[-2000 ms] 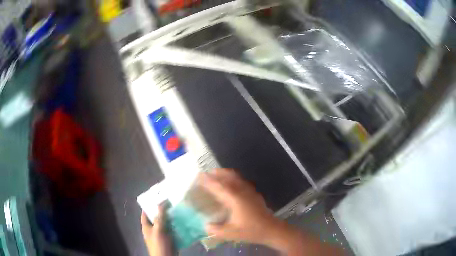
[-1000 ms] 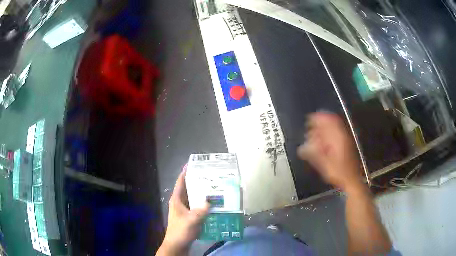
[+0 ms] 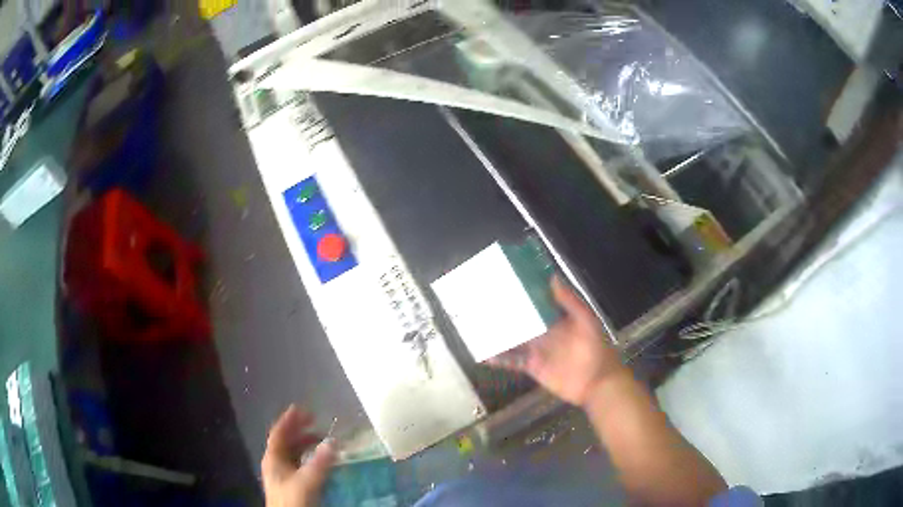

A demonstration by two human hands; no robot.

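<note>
My right hand holds a white and teal-green carton by its near right end, over the black conveyor belt, beside the thin bright line. The carton's plain white face is up. My left hand is at the lower left, cut off by the bottom edge, with finger and thumb apart. A teal, pale-topped box shape is just right of it, partly out of the picture; whether the hand grips it is unclear.
The cream machine frame carries a blue control panel. A cream guide arm crosses the belt; clear film lies beyond. A red stool stands at left by the green table, which bears a long white box.
One second ago my left hand held a carton upright and my right hand was empty over the belt. Now my right hand holds a carton at the belt. The view has shifted.
</note>
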